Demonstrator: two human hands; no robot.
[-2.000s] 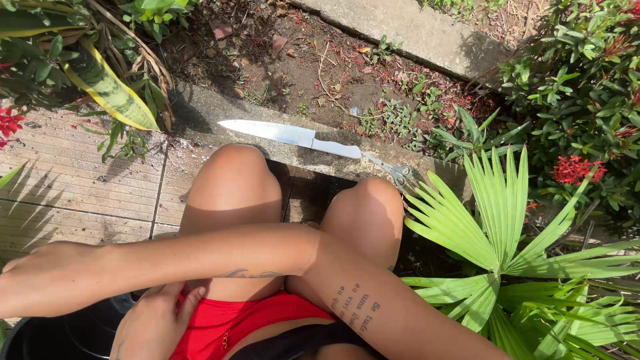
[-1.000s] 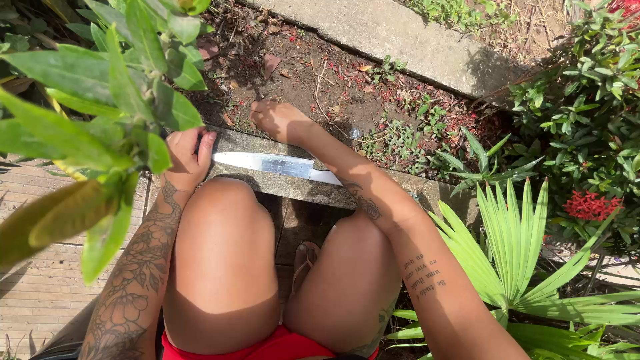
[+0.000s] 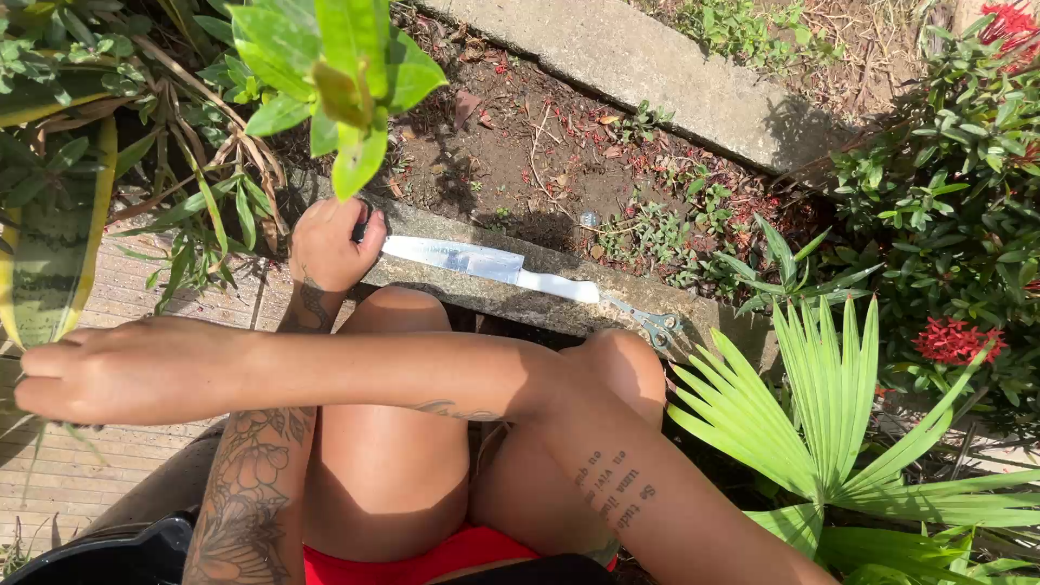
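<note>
My left hand (image 3: 331, 245) is closed at the edge of the concrete ledge, around what looks like the stem of a leafy green plant (image 3: 357, 85) rising over it; leaves hide the stem. A small dark bit shows between thumb and fingers. My right hand (image 3: 122, 370) reaches across to the far left, its back up and fingers curled. Thin blurred green strands hang below it; whether it grips them is unclear. A kitchen knife with a white handle (image 3: 556, 286) lies on the ledge, its tip beside my left hand. Scissors (image 3: 654, 323) lie past the handle.
A concrete ledge (image 3: 699, 313) borders a soil bed (image 3: 496, 162) with small weeds. Behind it runs another concrete strip (image 3: 650, 73). A black container (image 3: 122, 552) stands at bottom left on ribbed tiles. A fan-leaved palm (image 3: 812, 422) and red-flowered shrub (image 3: 959, 341) grow at right.
My right hand has moved from over the soil bed to the far left. My left hand stays at the ledge, and the leafy plant has shifted away from the left edge of the view.
</note>
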